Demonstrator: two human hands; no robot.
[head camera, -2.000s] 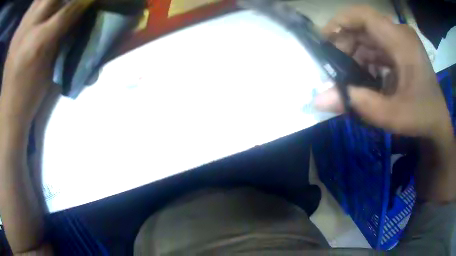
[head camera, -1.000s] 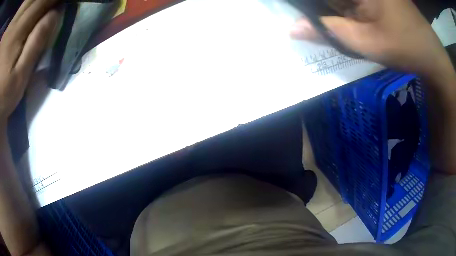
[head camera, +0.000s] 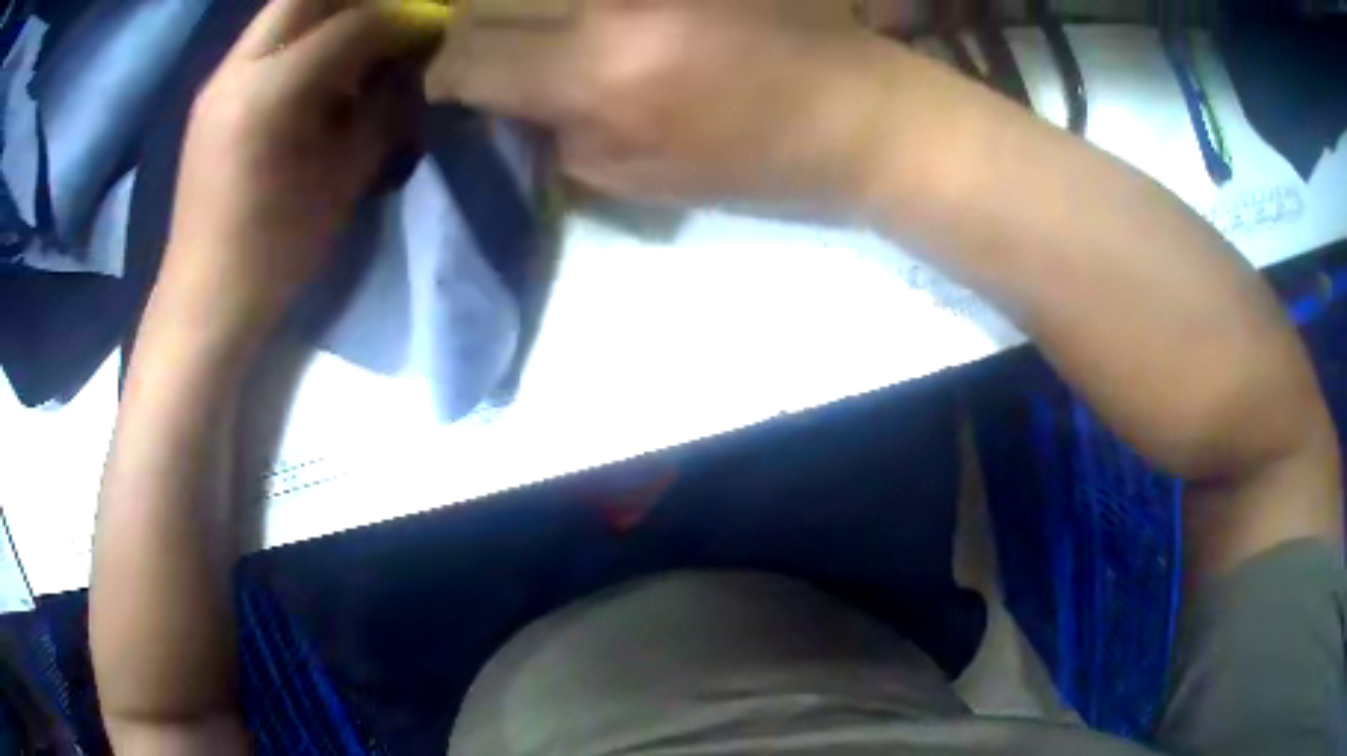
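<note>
A light blue-grey piece (head camera: 443, 288) with a dark strip (head camera: 488, 185) hangs below my hands onto the white table, at upper left of centre. My left hand (head camera: 303, 133) is closed on its upper left edge. My right hand (head camera: 650, 104) is beside it at the top, blurred, its fingertips close to the left hand at the cloth's upper edge. The fingertips overlap, so whether the right hand grips the cloth is hard to tell.
Dark and pale cloth panels (head camera: 96, 126) lie at the far left. Shears' dark handles (head camera: 1064, 74) and slim snips (head camera: 1204, 111) lie at upper right, beside dark cloth (head camera: 1293, 74). A blue basket (head camera: 1101, 547) stands below the table's right side.
My right hand has moved left from the shears to beside my left hand. The shears now lie on the table. The cloth and left hand appear further right.
</note>
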